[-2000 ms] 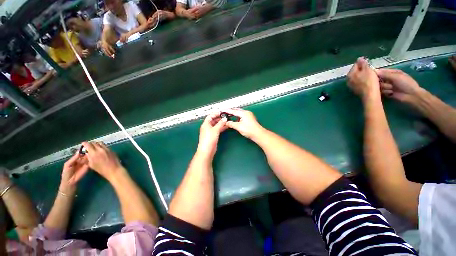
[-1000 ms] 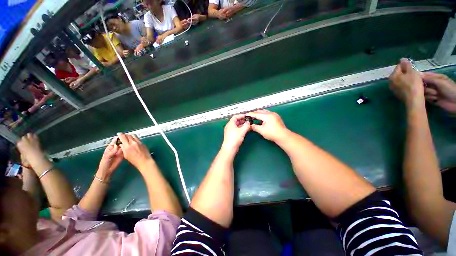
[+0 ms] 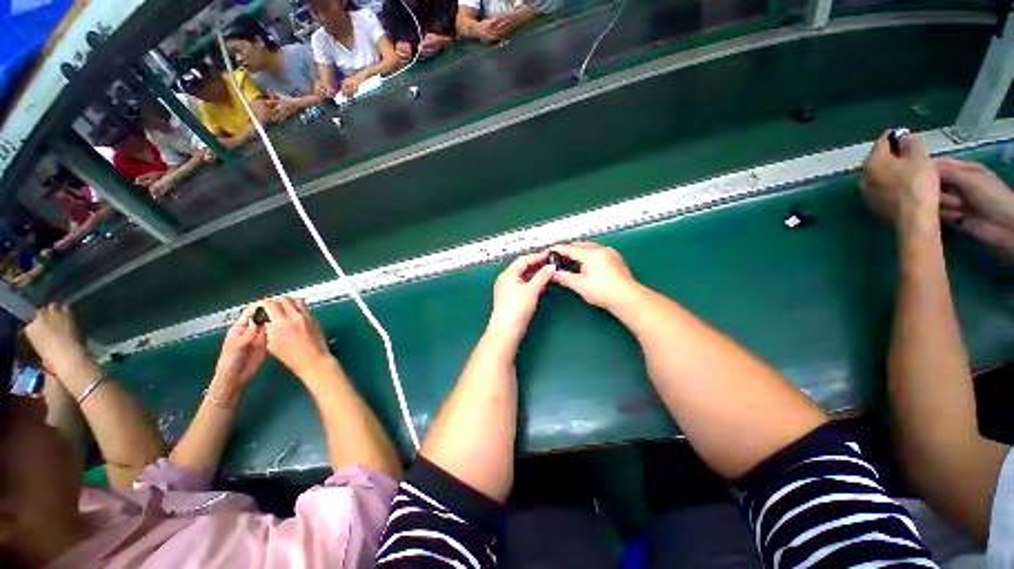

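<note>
My left hand [image 3: 520, 291] and my right hand [image 3: 599, 275] meet at the near edge of the pale rail, in the middle of the view. Between their fingertips they pinch a small black housing [image 3: 565, 263]. Both hands touch it, and the fingers hide part of it. Its details are too small to tell. A black subassembly with a white spot [image 3: 795, 220] lies on the green bench to the right.
The edge rail [image 3: 445, 259] runs between bench [image 3: 712, 322] and conveyor belt [image 3: 689, 156]. A white cable [image 3: 316, 236] hangs at left. Neighbours' hands [image 3: 267, 333] work at left and others [image 3: 903, 183] at right. A dark unit [image 3: 803, 115] lies on the belt. Several people sit across.
The view has swung left since the first frame, so things appear further right. The black housing stays between my hands, with slight finger shifts. A black piece now shows in the right neighbour's fingers.
</note>
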